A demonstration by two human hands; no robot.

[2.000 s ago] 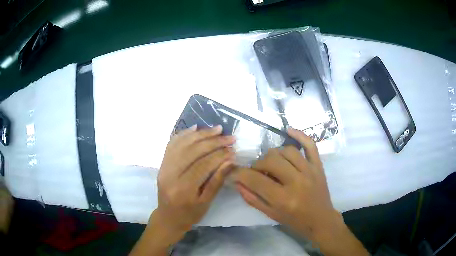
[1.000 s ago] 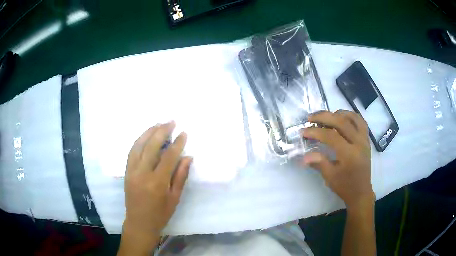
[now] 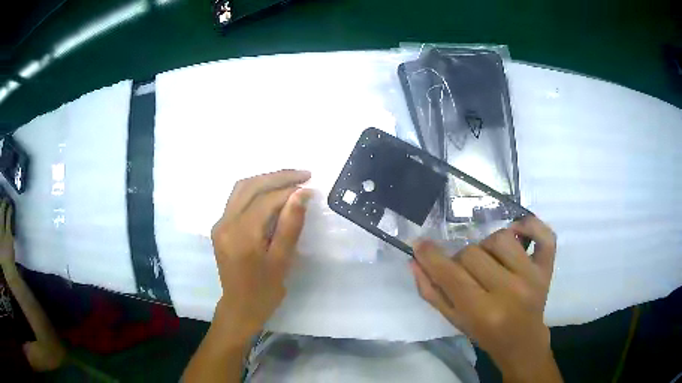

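A black phone housing [image 3: 396, 179] with a pale window and small holes at its far left end is held tilted by my right hand [image 3: 493, 284], fingers on its two long edges. My left hand [image 3: 258, 239] is empty beside it to the left, thumb and forefinger apart. Behind the held housing, bagged phone housings [image 3: 478, 97] lie overlapping in clear plastic on the white foam mat [image 3: 224, 120]. The near end of the held housing is hidden by my right hand.
A dark tape strip [image 3: 140, 194] crosses the mat at left. Another person's arm [image 3: 30, 314] and dark parts [image 3: 13, 163] are at the far left. A black object [image 3: 247, 10] lies on the green surface [image 3: 321, 26] beyond the mat.
The unbagged housing that lay at the right is gone from there, and my right hand now holds one over the middle. My left hand stays empty. Another person's arm has appeared at the left.
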